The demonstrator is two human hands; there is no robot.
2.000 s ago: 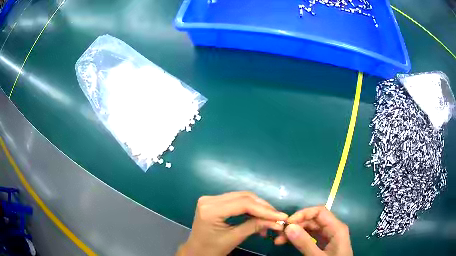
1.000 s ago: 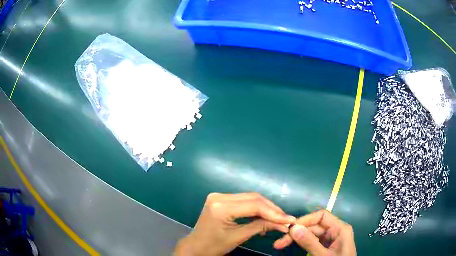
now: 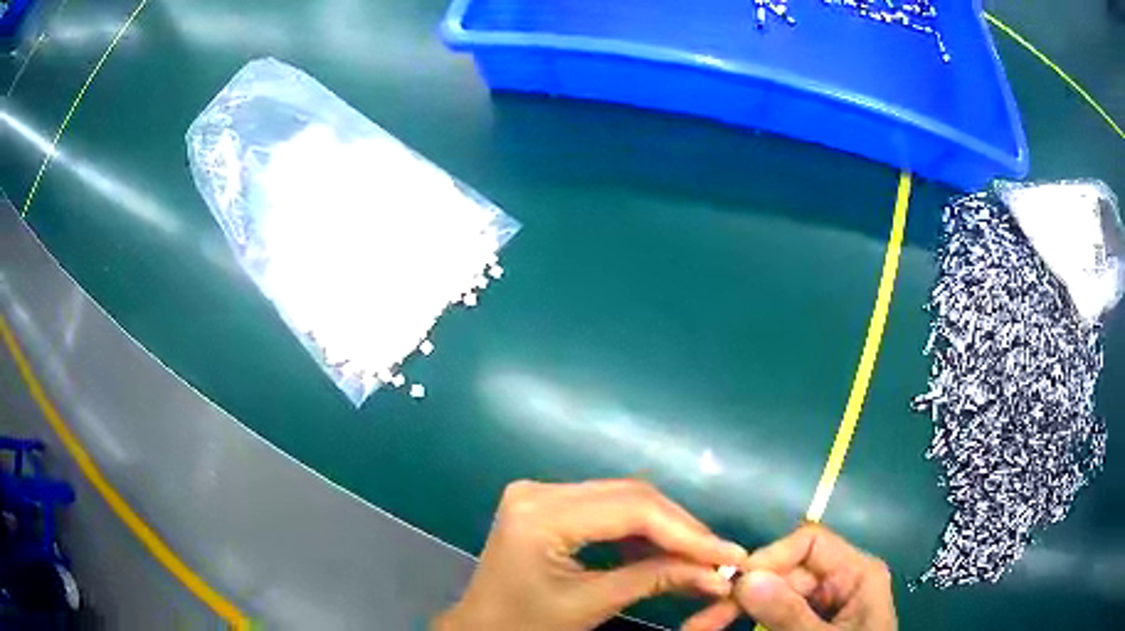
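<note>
My left hand (image 3: 580,555) is at the bottom centre, thumb and forefinger pinched on a tiny white cap (image 3: 727,572). My right hand (image 3: 814,586) meets it fingertip to fingertip at the right. Its thumb and forefinger are closed together against the cap; any pin between them is hidden by the fingers. A clear plastic bag (image 3: 234,154) lies open at the left with bright white caps (image 3: 370,247) spilling from its mouth. A large speckled pile of dark and silver pins (image 3: 1012,407) lies at the right.
A blue tray (image 3: 740,77) at the top holds scattered small parts (image 3: 882,12). A small whitish bag (image 3: 1071,234) lies on the pile's upper edge. A yellow line (image 3: 873,333) crosses the green surface (image 3: 642,284). Grey floor and blue equipment (image 3: 35,524) show at the left.
Both hands have shifted slightly right, still fingertip to fingertip. The white cap shows more clearly between them than one second ago. The view has moved a little.
</note>
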